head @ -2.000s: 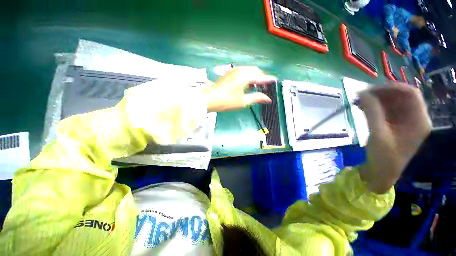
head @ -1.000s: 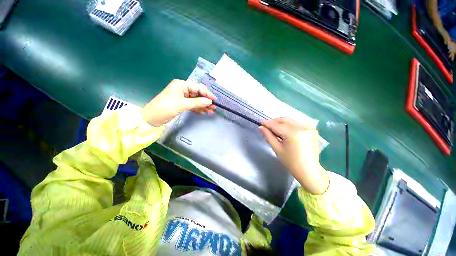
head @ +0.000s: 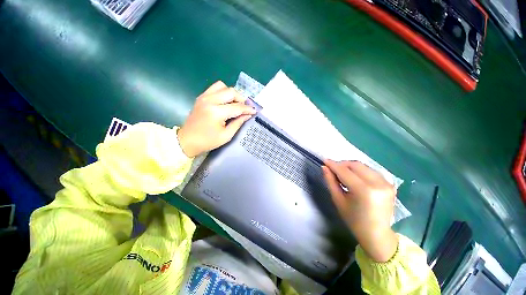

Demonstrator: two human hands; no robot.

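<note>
A grey laptop bottom cover (head: 248, 184) lies tilted on white foam sheets (head: 311, 112), its perforated vent along the far side. A long black rubber foot strip (head: 288, 142) lies along the cover's far edge, beside the vent. My left hand (head: 214, 120) has its thumb and fingertips at the strip's left end, near the cover's corner. My right hand (head: 363, 199) pinches the strip near its right part; the end there is hidden by the fingers.
A white card with black bars (head: 117, 128) is at left. A bagged pack (head: 124, 8) lies upper left. A red-framed tray (head: 427, 40) is upper right. A single dark strip (head: 430, 216), a strip stock (head: 451, 249) and waiting covers (head: 480, 280) are lower right.
Both hands have brought the strip from above the cover down to its far edge beside the vent. Earlier, my right hand carried the strip over from the right. The view has shifted.
</note>
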